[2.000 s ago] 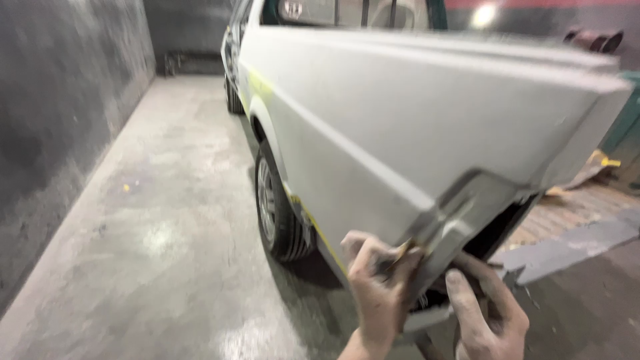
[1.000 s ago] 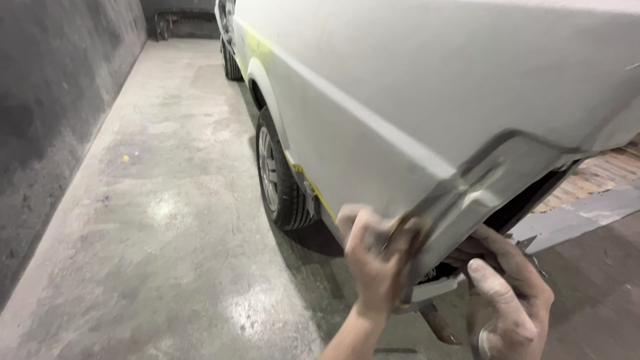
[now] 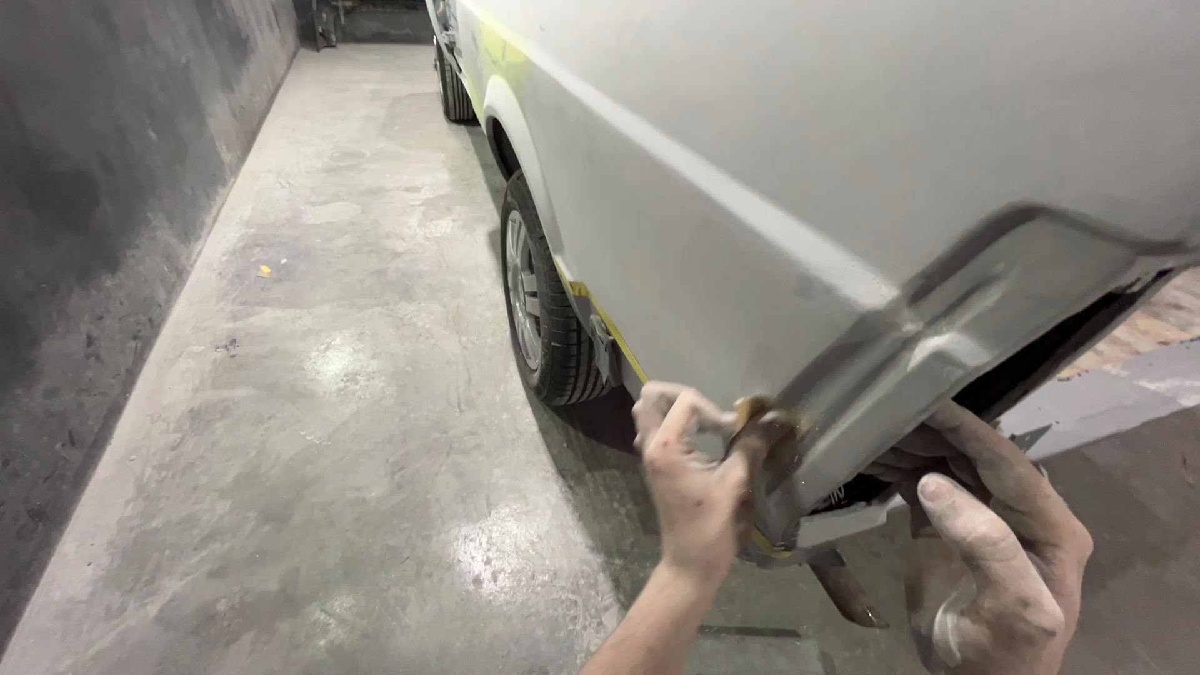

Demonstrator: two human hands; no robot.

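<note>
My left hand [image 3: 698,469] grips a brown, folded abrasive-looking sheet [image 3: 764,431], slightly blurred, and presses it to the lower rear corner of a primer-grey vehicle side panel [image 3: 731,272]. Dust covers my fingers. To the right, my right hand [image 3: 1003,544] reaches to the edge of the dark rear lamp opening [image 3: 1031,361]; its fingertips are hidden behind the recessed metal flange [image 3: 872,412], and its dusty thumb stands apart. Whether it holds anything cannot be seen. Yellow tape or edging [image 3: 614,336] runs along the panel's lower edge.
The rear wheel [image 3: 539,291] stands left of my hands, with a front wheel [image 3: 457,94] farther off. A dark wall [image 3: 103,187] rises at the left beyond the concrete floor [image 3: 328,422]. A brown pipe, likely the exhaust [image 3: 848,591], sticks out below the corner.
The view has tilted down and moved closer to the rear corner. Both hands stay at that corner, the left one on the panel and the right one at the opening.
</note>
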